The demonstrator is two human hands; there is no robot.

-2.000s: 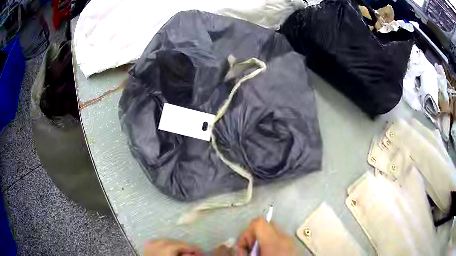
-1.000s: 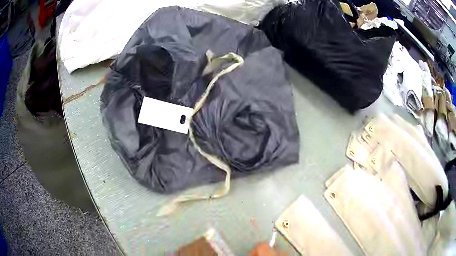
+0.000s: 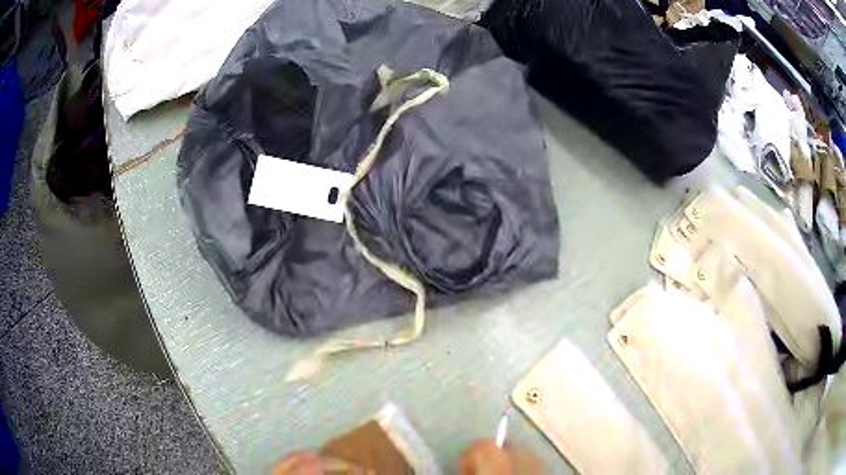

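Observation:
My right hand (image 3: 501, 458) is at the bottom edge, cut off and blurred, closed on a thin white pen (image 3: 503, 430) whose tip points up. My left hand (image 3: 311, 463) is mostly out of the picture; its fingers are at the left end of a brown-and-white piece (image 3: 371, 450) at the bottom edge. Its grip is too blurred to tell. A cream strip (image 3: 589, 413) with a brass-coloured snap lies just right of the pen. More cream strips (image 3: 696, 371) lie fanned to its right, some bound by a black tie (image 3: 811, 359).
A grey bag (image 3: 501, 121) with a cream cord (image 3: 394, 269) and white tag (image 3: 295, 188) lies on the pale green table (image 3: 223, 371). A black plastic bag (image 3: 621, 83) is behind. White fabric (image 3: 176, 46) is at the back left; rolled pieces (image 3: 816, 172) are far right.
Since the oldest frame, the brown-and-white piece has come into view by my left hand. Since the last one, the view has shifted slightly and more of both hands shows.

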